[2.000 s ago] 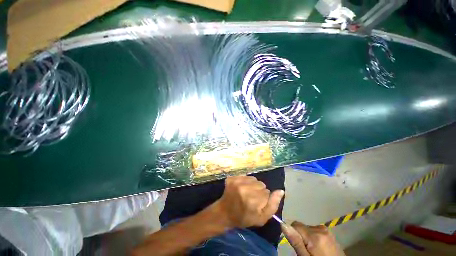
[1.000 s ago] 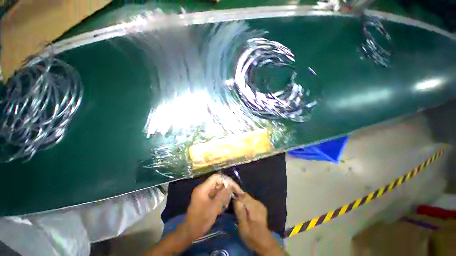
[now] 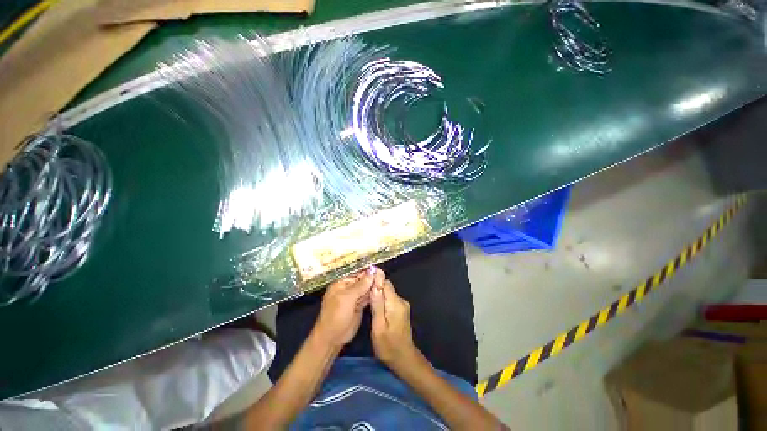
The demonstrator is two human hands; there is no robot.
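Note:
My left hand (image 3: 339, 310) and my right hand (image 3: 392, 318) meet at the table's front edge, over the lap. Their thumbs and fingertips pinch together around a tiny pale strand end (image 3: 372, 270), mostly hidden by the fingers. The yellow-cream block (image 3: 360, 239) lies just beyond the fingertips, with crinkled clear offcuts (image 3: 252, 268) around it. Behind it a bundle of clear tubing lengths (image 3: 252, 126) fans out under bright glare. A C-shaped coil of dark-purple and white wire lengths (image 3: 370, 126) lies to its right.
Silver-grey loops (image 3: 55, 210) lie at the left and a small strand bundle (image 3: 576, 38) at the far right. Brown cardboard (image 3: 84, 63) is behind the rail. A blue bin (image 3: 526, 223), a white sack (image 3: 177, 379), floor tape (image 3: 605, 316) and a cardboard box (image 3: 673, 379) are below the table.
My hands, first apart with a thin strand between them, have come together, turned upright and moved up to the table edge. The view has tilted and the table's things appear shifted left.

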